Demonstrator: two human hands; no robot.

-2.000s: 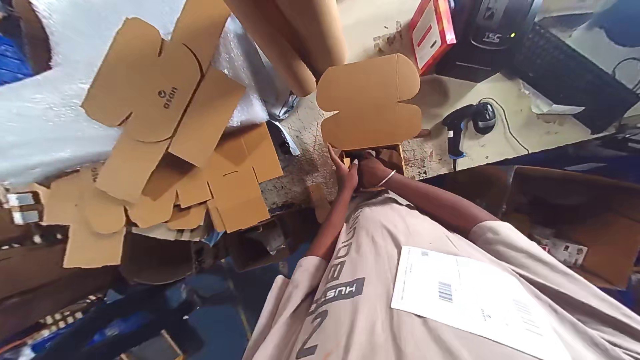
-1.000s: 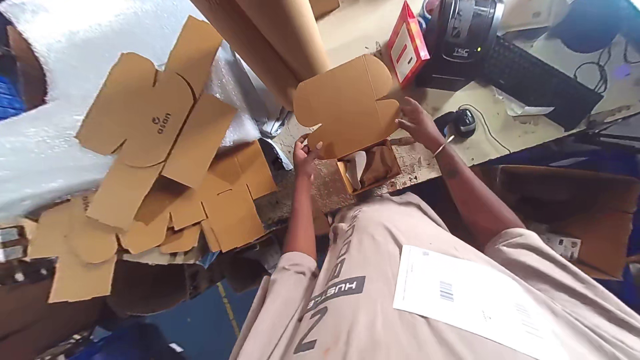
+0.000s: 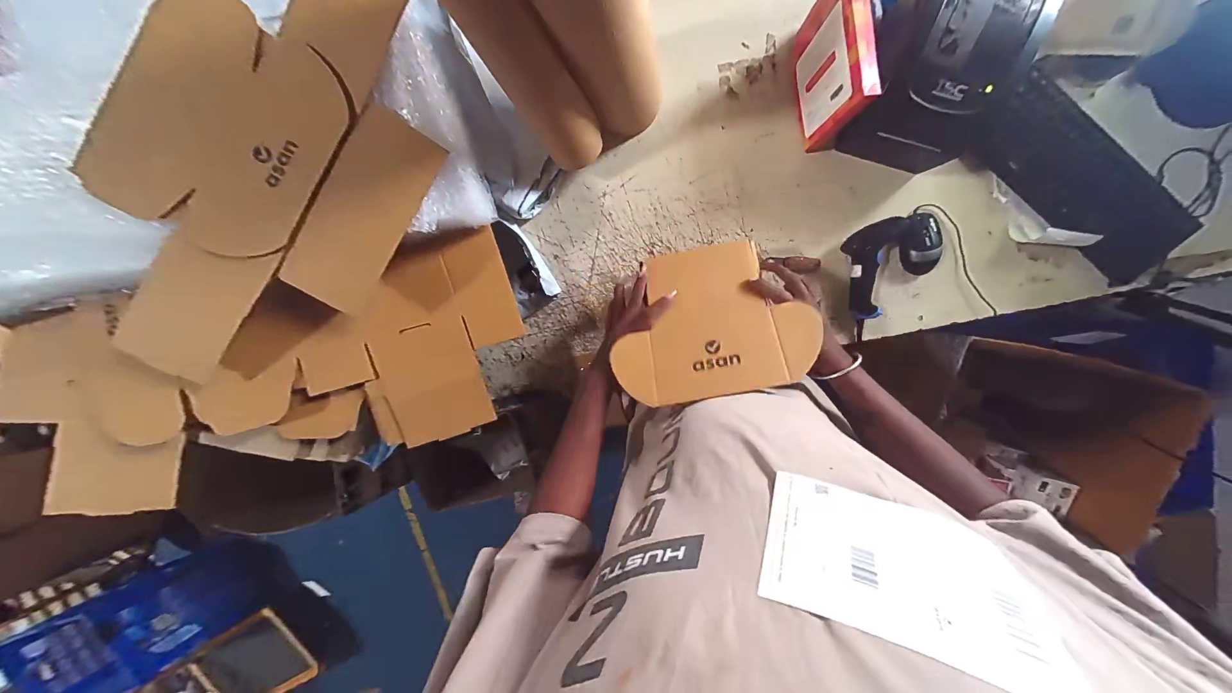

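Observation:
A small brown cardboard box [image 3: 714, 313] lies at the table's front edge against my shirt, its printed lid folded over toward me with rounded side flaps sticking out. My left hand [image 3: 630, 313] is at the lid's left side, fingers and thumb on the cardboard. On the right edge my right hand [image 3: 794, 289] holds the lid, with a bangle on that wrist. The lid hides whatever lies inside the box. A white label sheet [image 3: 885, 568] bearing barcodes lies on the front of my shirt.
Flat die-cut cardboard blanks [image 3: 260, 164] are piled at left, over bubble wrap [image 3: 58, 221]. Brown paper rolls [image 3: 568, 67] stand behind. A handheld barcode scanner [image 3: 871, 255], a mouse [image 3: 921, 241], a label printer [image 3: 972, 58], a keyboard [image 3: 1088, 173] and a red-and-white box [image 3: 835, 72] are at right.
The box's lid stood raised away from me one second ago, with brown contents showing; now it is folded down toward me and covers them. Both hands have moved in with it.

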